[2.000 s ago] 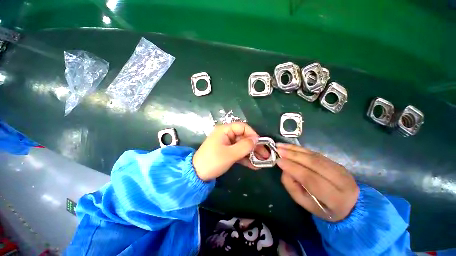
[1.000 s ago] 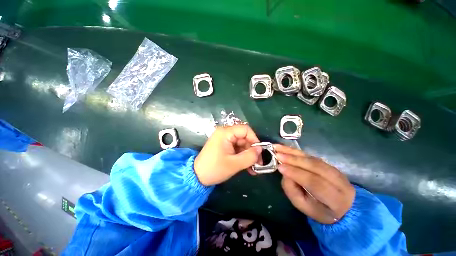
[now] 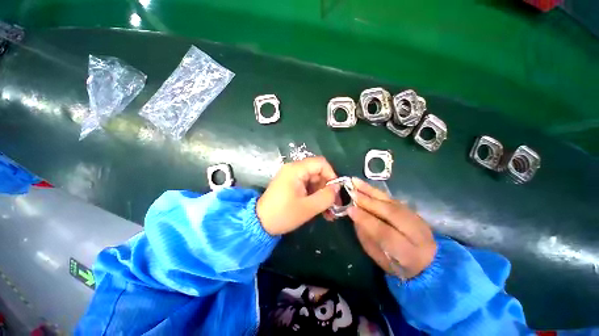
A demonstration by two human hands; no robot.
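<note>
A silver rounded-square watch case (image 3: pixel 341 197) with a large round hole is held between both bare hands, a little tilted, above the dark-green mat. My left hand (image 3: pixel 295 197) grips its left side between thumb and fingers. My right hand (image 3: pixel 394 230) has its fingertips on the right side of the case. A thin metal tool, perhaps tweezers, shows faintly under the right palm (image 3: pixel 396 264); its tip is hidden. A pile of tiny silver-white fittings (image 3: pixel 300 152) lies just beyond my left hand.
Single cases lie at left (image 3: pixel 220 176), beyond the hands (image 3: pixel 266 109) and right of the pile (image 3: pixel 378 165). Several cases cluster at right centre (image 3: pixel 374 106), with more farther right (image 3: pixel 523 163). Two clear bags (image 3: pixel 187 92) (image 3: pixel 110 92) lie at far left on the mat (image 3: pixel 177 216).
The held case has turned to a steeper tilt. My right hand has shifted left and closer to my left hand. The tool along the right palm shows less than before.
</note>
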